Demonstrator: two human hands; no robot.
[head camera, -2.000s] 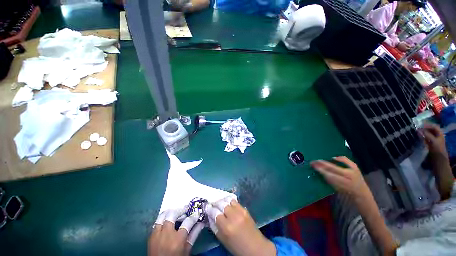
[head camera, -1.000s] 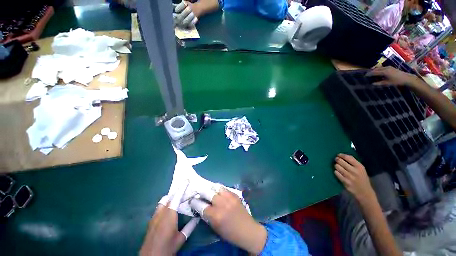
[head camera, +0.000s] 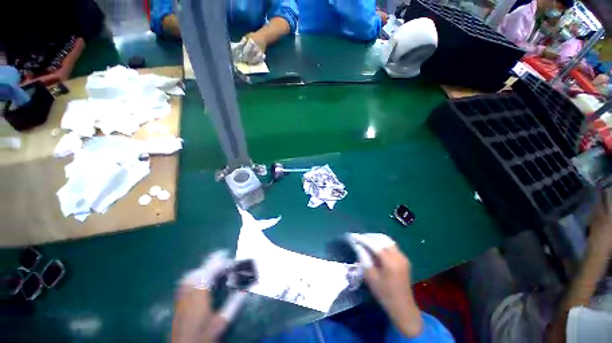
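My left hand (head camera: 201, 301), with white finger cots and blurred, holds a dark smartwatch head (head camera: 242, 273) at the left edge of the spread cloth. My right hand (head camera: 384, 268), also in finger cots, is at the cloth's right end, its fingers closed on a whitish wiping cloth (head camera: 366, 245). The white spread cloth (head camera: 285, 271) lies on the green bench with grey stains near its lower edge. Its pointed corner is by the squared dispenser bottle (head camera: 245, 187). Another smartwatch head (head camera: 404, 214) lies apart at the right.
A grey metal post (head camera: 218, 100) rises behind the bottle. A crumpled used cloth (head camera: 323, 186) lies right of it. White cloths (head camera: 100, 167) lie on a brown board (head camera: 33, 214). Waiting watches (head camera: 31, 285) are at left. Black trays (head camera: 517, 147) stand at right. Other people sit around.
My hands have moved apart, uncovering the spread cloth. The left now shows the watch head to the left; the right has moved right. The neighbour's hand has left the bench edge at right.
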